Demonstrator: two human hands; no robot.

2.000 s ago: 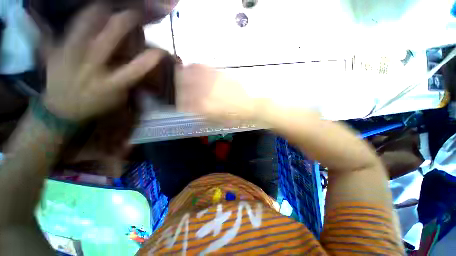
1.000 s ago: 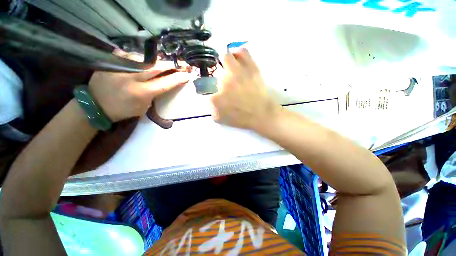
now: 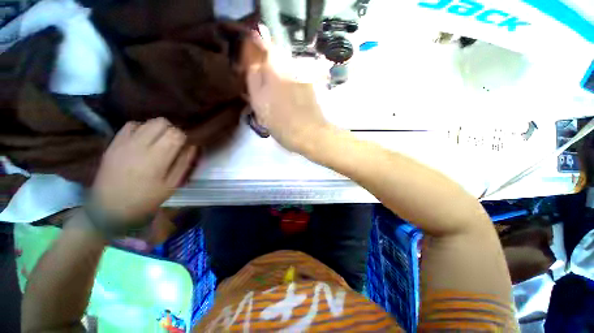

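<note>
The brown fabric (image 3: 176,71) lies bunched over the left of the white machine table, its right edge close to the needle area. My left hand (image 3: 140,166), slightly blurred, has its fingers curled on the fabric's front edge near the table's rim. My right hand (image 3: 283,97) holds the fabric's right edge, left of the dark thread guides (image 3: 337,47); glare partly hides its fingertips. The sewing machine head (image 3: 482,39) shows blue "Jack" lettering. The needle tip cannot be made out. A small dark curved piece (image 3: 258,125) shows below my right hand.
White cloth (image 3: 81,55) lies on and beside the brown cloth at left. A ruler tape (image 3: 273,192) runs along the table's front edge. Blue crates (image 3: 394,273) stand below, with brown and white cloth at right. A green printed board (image 3: 140,286) is at lower left.
My left hand has moved from beside the needle area down and left to the table's front edge. My right hand has shifted left onto the brown fabric, which now spreads wider in view.
</note>
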